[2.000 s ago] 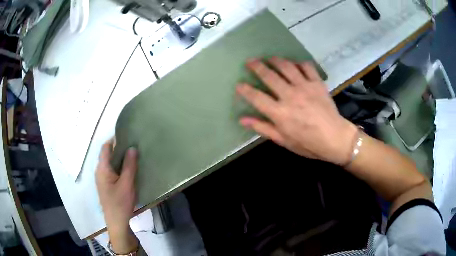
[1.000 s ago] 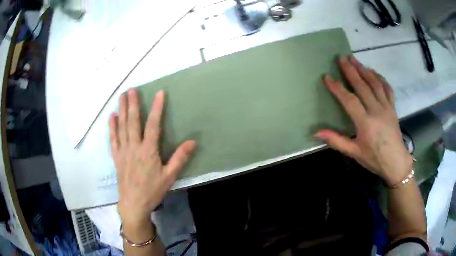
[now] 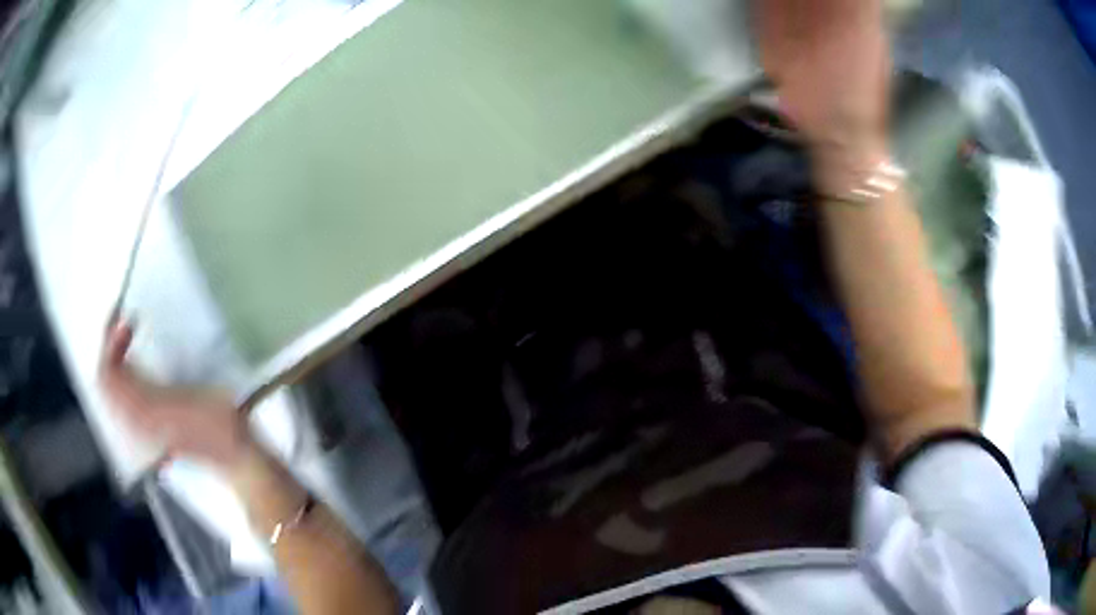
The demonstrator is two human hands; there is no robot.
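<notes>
The sage green fabric panel [image 3: 433, 144] lies flat near the front edge of the white table, its top cut off by the picture's upper edge. My left hand [image 3: 174, 415] is blurred at the table's front left corner, off the panel, with nothing seen in it. My right hand [image 3: 829, 72] is blurred at the top right, off the panel's right end. Its fingers are cut off by the upper edge, so I cannot tell whether it holds anything.
The white table [image 3: 84, 180] runs along the left, with a thin dark seam line. My dark-covered lap [image 3: 649, 445] is below the table's edge. Green cloth [image 3: 943, 180] and a white sheet-like thing [image 3: 1022, 300] are at the right.
Both hands have come off the green panel, the left toward the table's front left corner and the right up and away. The view has tilted and shifted, and the machine parts and scissors are out of view.
</notes>
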